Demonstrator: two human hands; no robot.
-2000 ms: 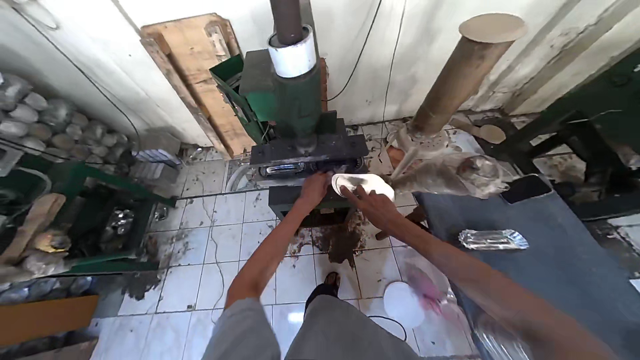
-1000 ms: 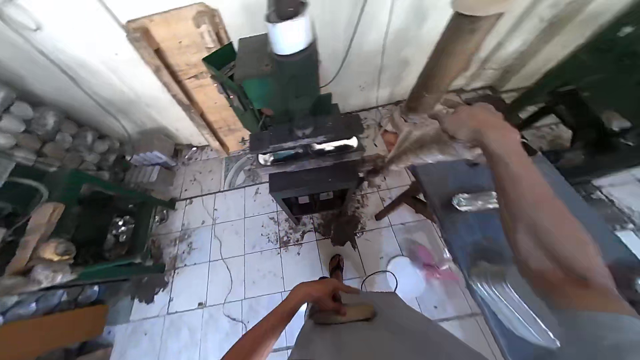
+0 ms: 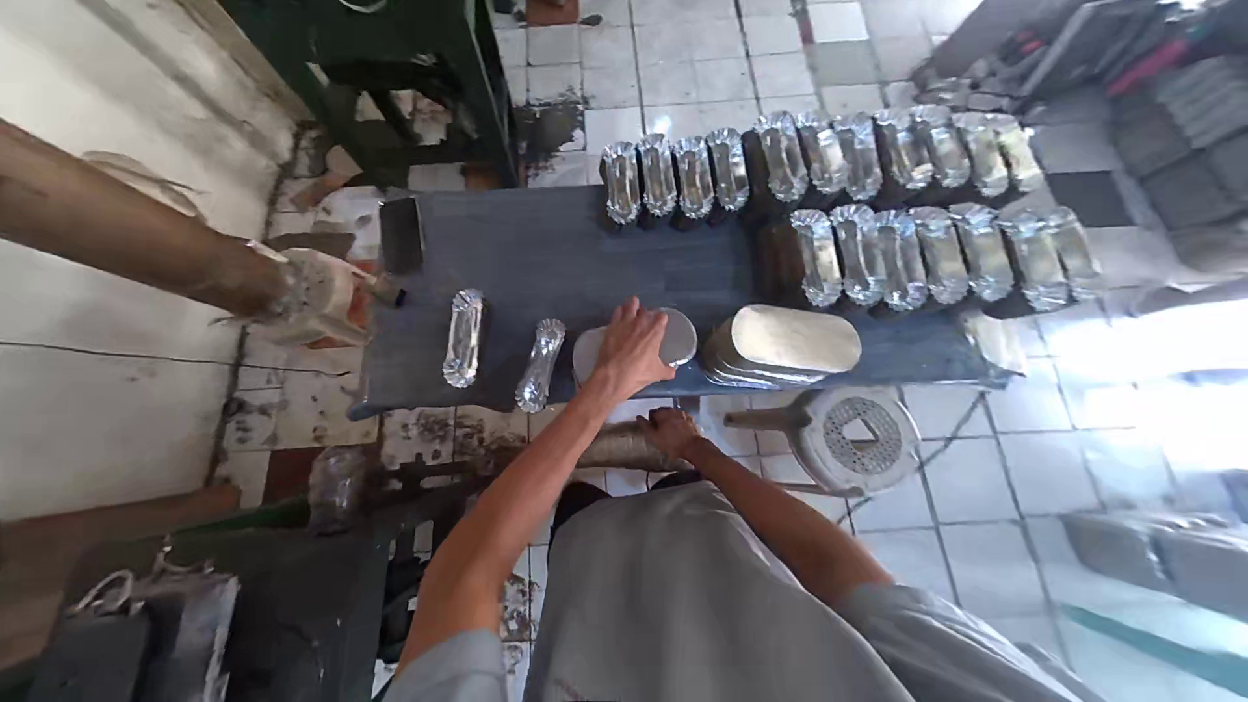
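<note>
My left hand [image 3: 634,353] spans a grey oval sheet or stack of sheets [image 3: 680,337] at the near table edge, fingers at its far side and thumb at its near side. To its right stands a stack of oval sheets [image 3: 795,341] with a pale top and silvery sides. Two narrow crimped foil trays [image 3: 464,337] lie left of the hand. Below the table edge, my right hand [image 3: 671,429] is beside a beige rounded object [image 3: 624,448]; whether it grips this is unclear. Stacked foil trays [image 3: 858,249] stand in two rows at the far right of the table.
A dark-topped table [image 3: 546,239] runs across the view, with a phone-like dark object [image 3: 401,235] at its left end. A plastic stool [image 3: 868,439] stands at the near right. A thick brown pole [image 3: 127,224] leans in at left, and dark machinery [image 3: 292,595] is at lower left.
The view has swung from the press to the table. My left hand, near my lap a second ago with a brown piece, is now over the oval sheets; my right hand is below the table edge.
</note>
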